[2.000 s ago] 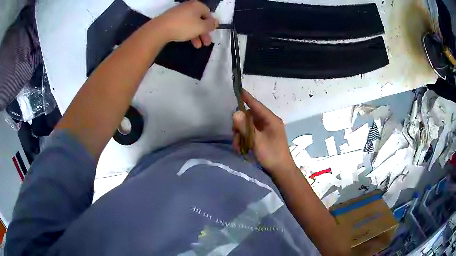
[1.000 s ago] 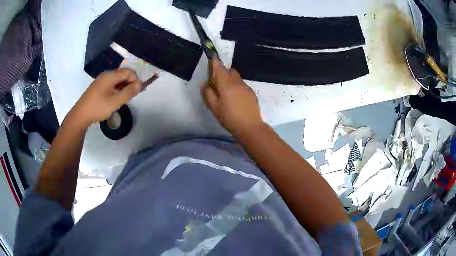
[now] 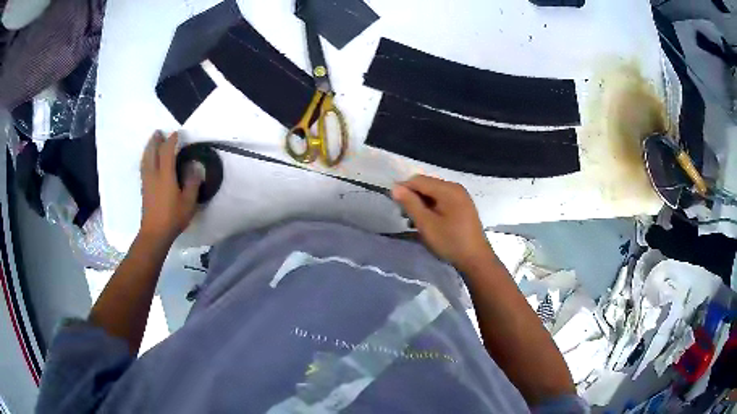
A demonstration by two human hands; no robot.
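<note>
My left hand holds the black tape roll at the left of the table, with the thumb at its pale centre. A narrow black tape runs from the roll across to my right hand, which pinches it in front of my body. The shears lie on the table above the tape, with their gold-yellow ring handles towards me and dark blades pointing away. Two long curved black panels lie side by side at the right, with a pale gap between them.
Folded dark cut pieces lie at the upper left, and a smaller dark piece lies by the shear blades. The iron rests at the right edge beside a brown scorch stain. White scraps cover the floor at lower right.
My right hand has let go of the shears and moved right, now pinching tape. My left hand has moved onto the roll. A length of tape is drawn out between the hands.
</note>
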